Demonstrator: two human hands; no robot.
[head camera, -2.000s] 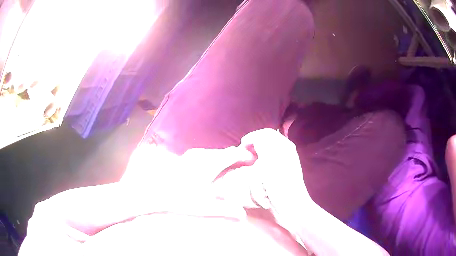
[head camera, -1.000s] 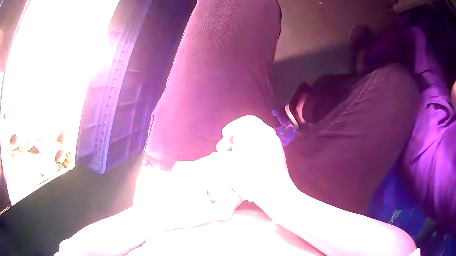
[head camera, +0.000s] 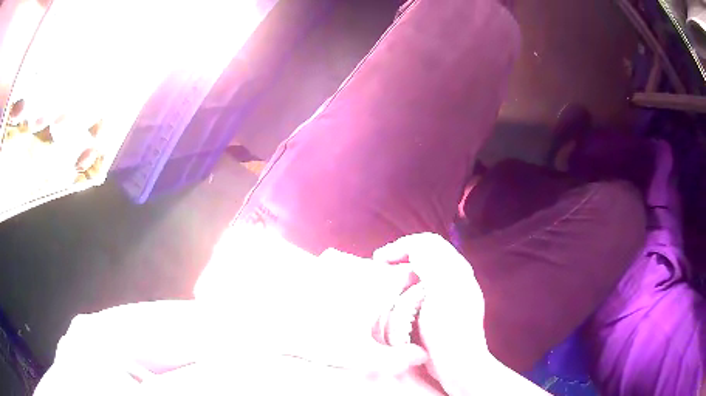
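A pale workpiece with a knobbly, toothed rim shows between my hands, low in the middle of the view above my lap. My right hand is curled around its right side. My left hand is at its left, but it is so overexposed that its fingers and outline merge with the glare. Most of the workpiece is hidden by the hands or washed out.
A glaring lit tray with small pieces is at upper left, beside a blue-violet crate. Another person's purple clothing is at right. A blue thing lies at lower right. Another tray edge shows at upper right.
My hands appear lower in the view, and the toothed rim now shows between them. The view has shifted, so the tray and crate have moved up and the upper-right tray is back in view.
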